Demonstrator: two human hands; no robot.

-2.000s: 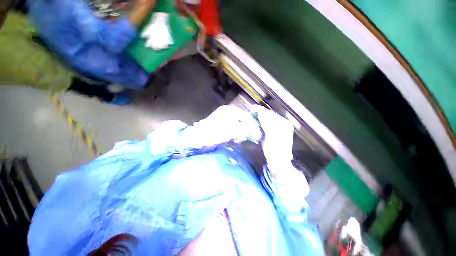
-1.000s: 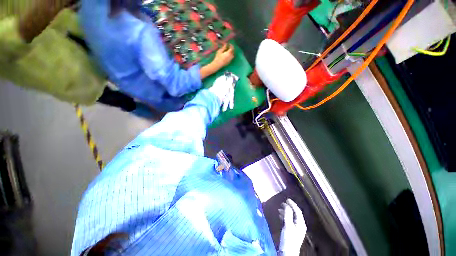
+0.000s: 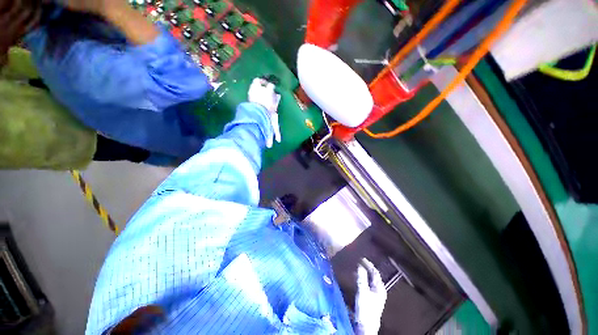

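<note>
My left hand (image 3: 263,98), in a white glove, reaches over the green mat (image 3: 288,134) at the upper middle. Its fingertips are closed on a small dark object (image 3: 269,80); its details are too small to tell. The glove's loose white end hangs toward the mat. My right hand (image 3: 370,294), also gloved in white, is low at the lower middle beside my smock, fingers spread and nothing seen in it. A thin pale line shows just right of it; I cannot tell what it is.
A red tray (image 3: 216,33) of green boards lies on the mat. A person in a blue smock (image 3: 124,72) leans there. A white oval object (image 3: 334,85) and orange cable (image 3: 426,124) stand at the line. A pale plate (image 3: 338,219) lies between my hands.
My hands have separated since the oldest frame. My left arm has reached up to the mat, and my right hand has dropped low. The view has shifted, bringing the tray and white oval object in.
</note>
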